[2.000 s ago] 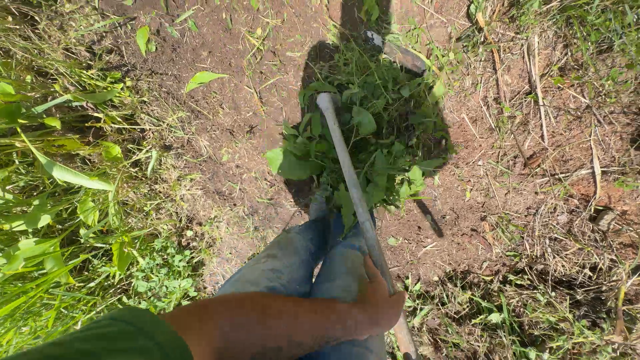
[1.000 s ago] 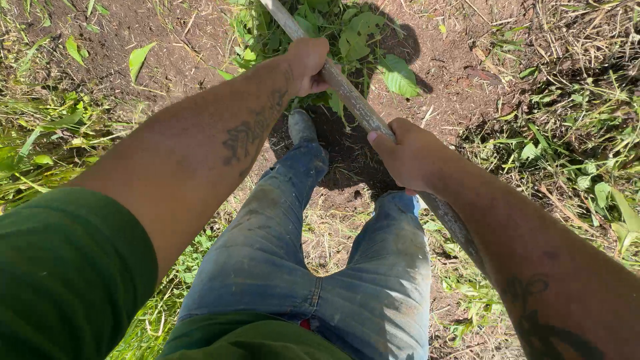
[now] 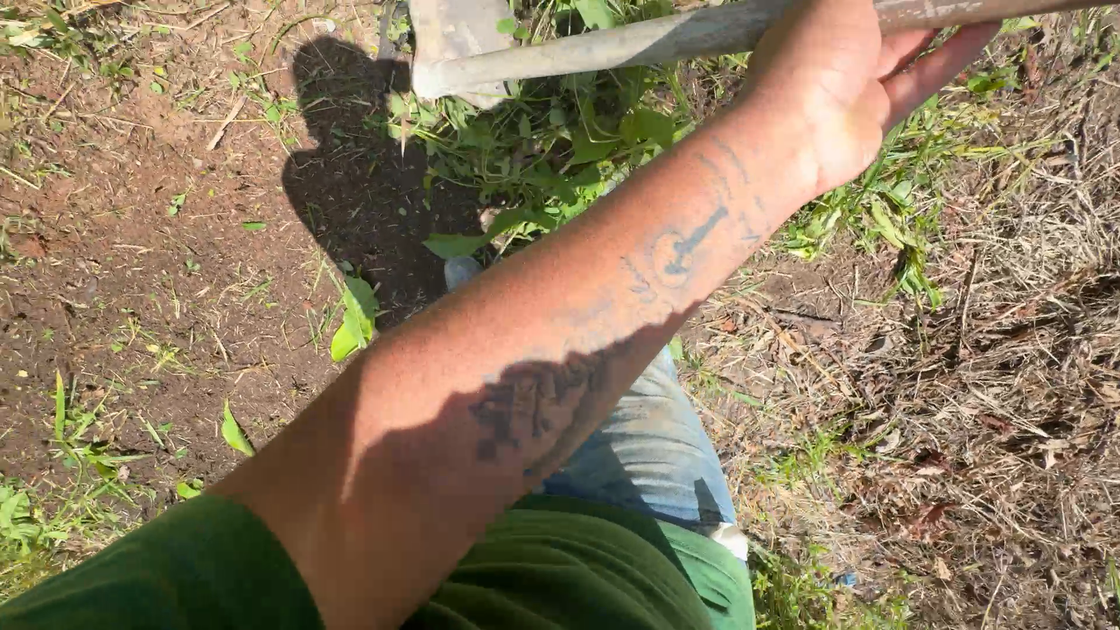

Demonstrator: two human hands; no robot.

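Observation:
My left hand [image 3: 831, 96] is at the upper right, wrapped around the wooden handle [image 3: 612, 51] of a hoe, some fingers stretched out along its underside. The handle slants from the top right edge to the hoe's flat metal blade [image 3: 459, 39] at the upper middle. Cut green leafy weeds [image 3: 560, 131] lie heaped under the handle and beside the blade. My left forearm crosses the view and hides part of my jeans and of the ground. My right hand is out of view.
Bare brown soil [image 3: 175, 219] with scattered leaves spreads on the left, with a dark shadow on it. Dry cut grass [image 3: 989, 367] covers the right side. The tip of my shoe [image 3: 459, 271] shows near the weeds, and grass [image 3: 26, 525] grows at the lower left.
My right hand, on the handle one second ago, has left the view. The handle now lies flatter across the top, and the blade has come into sight. The view has shifted strongly.

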